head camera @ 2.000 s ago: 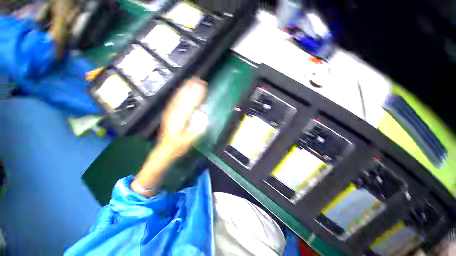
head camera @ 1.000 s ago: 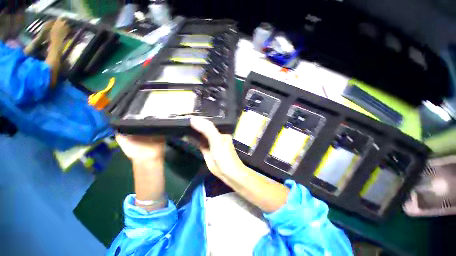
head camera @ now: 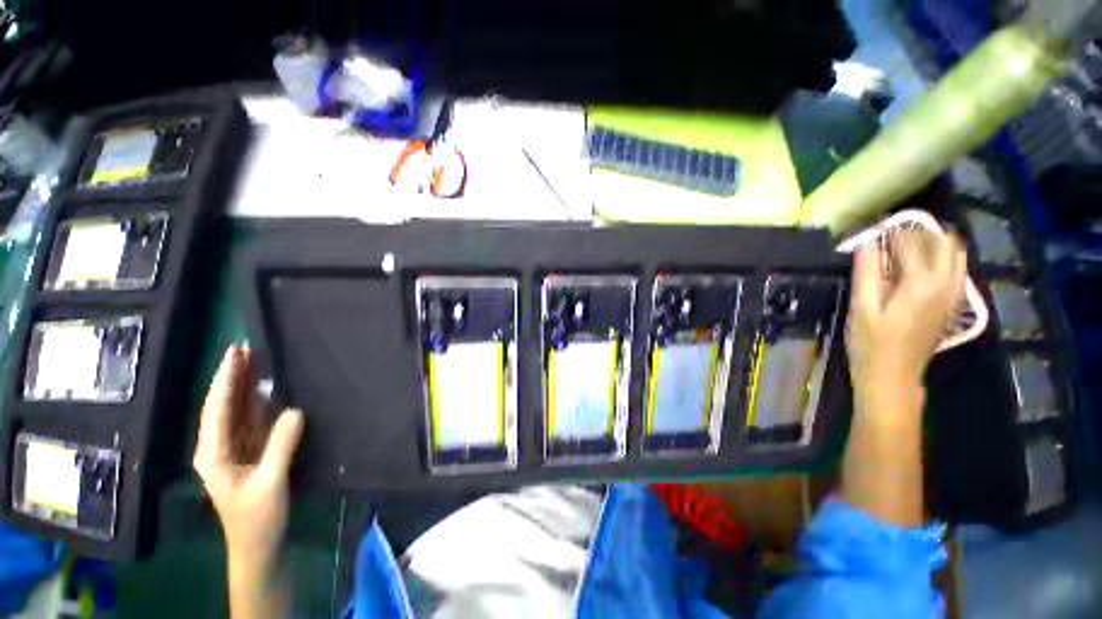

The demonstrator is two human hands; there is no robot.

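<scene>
A black foam tray [head camera: 749, 248] lies across the bench in front of me. Four open-backed smartphones [head camera: 683, 375] sit in its pockets, camera ends away from me; its leftmost pocket is empty. My left hand [head camera: 248, 447] is at the tray's left end, fingers apart and holding nothing. My right hand [head camera: 900, 290] is at the tray's right end, over the pink-white fan [head camera: 970, 317]; its fingers are blurred, and I cannot tell if it grips the fan or the tray edge.
Another foam tray of phones [head camera: 181, 290] stands at the left, one more [head camera: 1057, 363] at the right. Behind are scissors [head camera: 429, 167] on white paper, a ridged dark strip [head camera: 665, 160] on a yellow-green mat, and a yellow-green roll-like object [head camera: 943, 133]. A red coil [head camera: 701, 514] hangs below the bench edge.
The tray my hands held up at the left now rests at the left, released. My hands have moved apart to the ends of the middle tray, which now lies straight before me.
</scene>
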